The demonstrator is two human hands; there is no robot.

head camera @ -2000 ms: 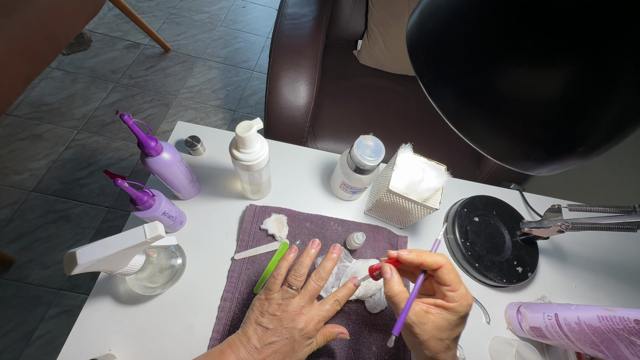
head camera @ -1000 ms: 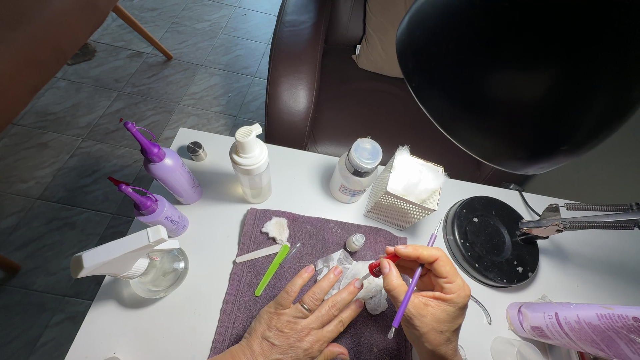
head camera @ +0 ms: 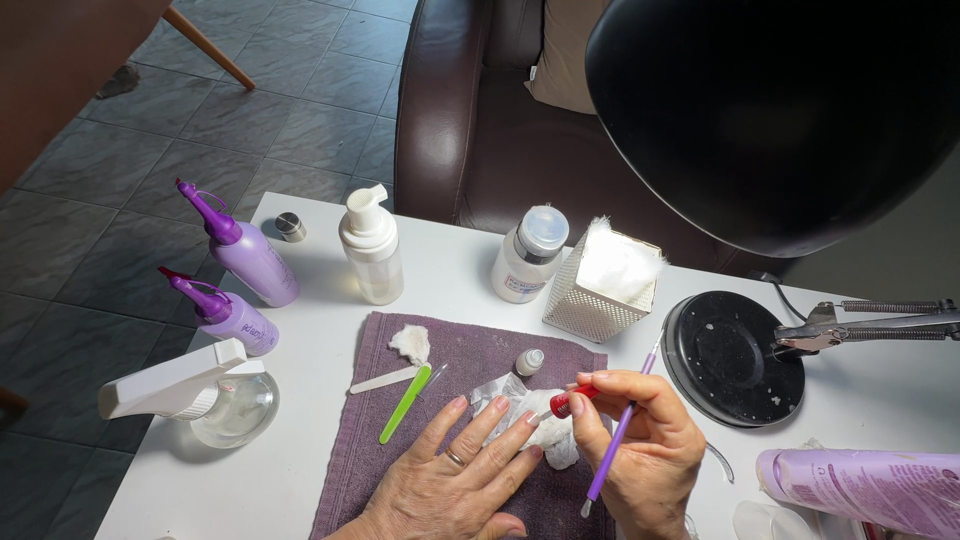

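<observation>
My left hand (head camera: pixel 465 465) lies palm down with its fingers spread over a purple towel (head camera: pixel 360 442) and crumpled white tissue (head camera: pixel 559 442); a ring is on one finger. Between the thumb and fingertips of my right hand (head camera: pixel 637 442) is a red nail polish brush cap (head camera: pixel 574 401), its tip at the nail of my left index finger. A purple-handled tool (head camera: pixel 619 450) also rests across my right fingers. Beyond the tissue stands a small open polish bottle (head camera: pixel 529 362). A green stick (head camera: pixel 405 405), a white stick (head camera: pixel 382 379) and a cotton piece (head camera: pixel 411 344) lie on the towel.
Purple squeeze bottles (head camera: pixel 259 266), a spray bottle (head camera: pixel 236 409), a foam pump bottle (head camera: pixel 372 255) and a metal cap (head camera: pixel 290 226) stand left. Behind are a dispenser bottle (head camera: pixel 529 259) and a mesh cotton holder (head camera: pixel 600 292). A lamp base (head camera: pixel 731 360), lamp head (head camera: pixel 772 127) and lilac bottle (head camera: pixel 862 484) occupy the right.
My left hand has moved down off the green stick, which it was touching two seconds ago. My right hand still holds the red cap and the purple tool.
</observation>
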